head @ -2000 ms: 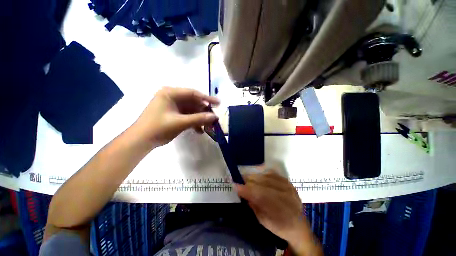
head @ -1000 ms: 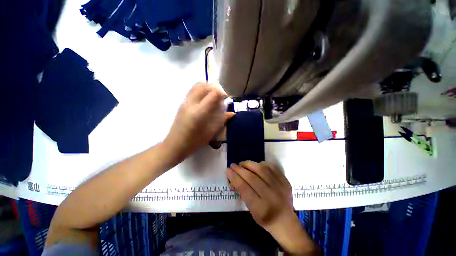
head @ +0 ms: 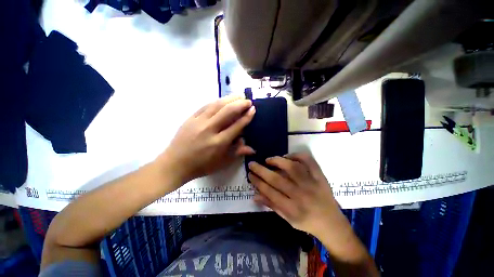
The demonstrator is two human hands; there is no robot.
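Observation:
A small navy-black rectangular piece (head: 272, 129) lies flat on the machine bed, just in front of the presser foot (head: 275, 83). The short dark end of a narrow strip (head: 248, 93) sticks up beyond my left fingertips at the piece's left edge. My left hand (head: 208, 138) pinches the strip along that edge; its thumb lies over the piece's left side. My right hand (head: 292, 186) holds the piece's near end, fingertips on its lower left corner. My hands hide the rest of the strip and the near edge.
The cream sewing machine head (head: 325, 43) overhangs the bed. Right of the needle are a pale strip (head: 352, 112), red tape (head: 337, 126), a smartphone (head: 402, 130) and green snips (head: 465, 135). A navy cut-piece stack (head: 67, 94) lies left, a navy bundle (head: 162, 6) at the top.
The piece's far edge has come clear of the presser foot. My left hand has moved from beside the foot toward me, baring the strip's end. The whole view has shifted slightly.

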